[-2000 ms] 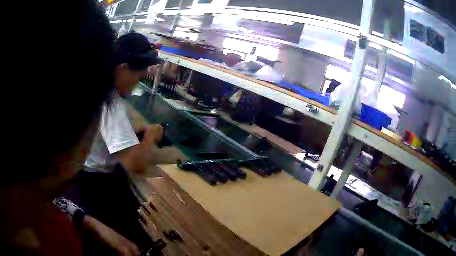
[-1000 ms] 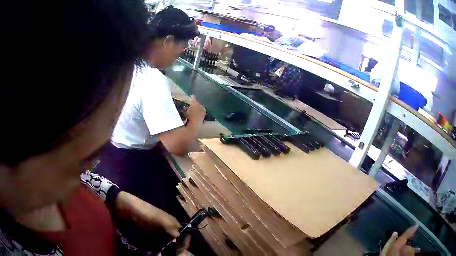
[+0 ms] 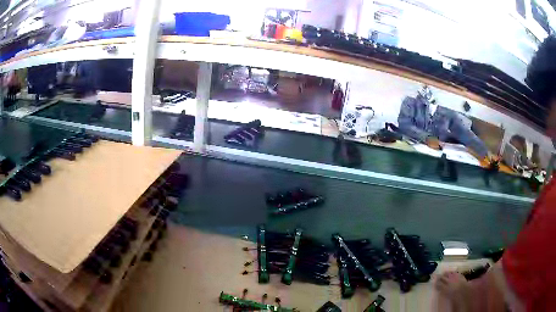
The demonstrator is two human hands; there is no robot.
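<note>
Neither of my hands can be made out. Green circuit board strips with black modules lie on the tan bench board (image 3: 201, 259). Two strips stand side by side at the middle, one of them a green strip (image 3: 263, 255) with modules pointing right. Two slanted comb-like assemblies, one at centre right (image 3: 356, 262) and another beside it (image 3: 405, 256), lie along the belt edge. A bare green strip (image 3: 253, 303) lies near the bottom edge. Parts of more dark pieces are cut off there. One assembly (image 3: 295, 201) lies on the dark green belt.
Stacked cardboard sheets (image 3: 91, 201) stand at left, with black ends sticking out and rows on top. A small white block (image 3: 455, 248) sits at right, near a person's hand and red clothing. White framing and a shelf with a blue bin (image 3: 201, 23) run above. Another person sits opposite.
The view has swung to the right. The person at left has gone out of view, the cardboard stack is now at left, and the bench with assemblies has come into view. The hand at lower right has gone.
</note>
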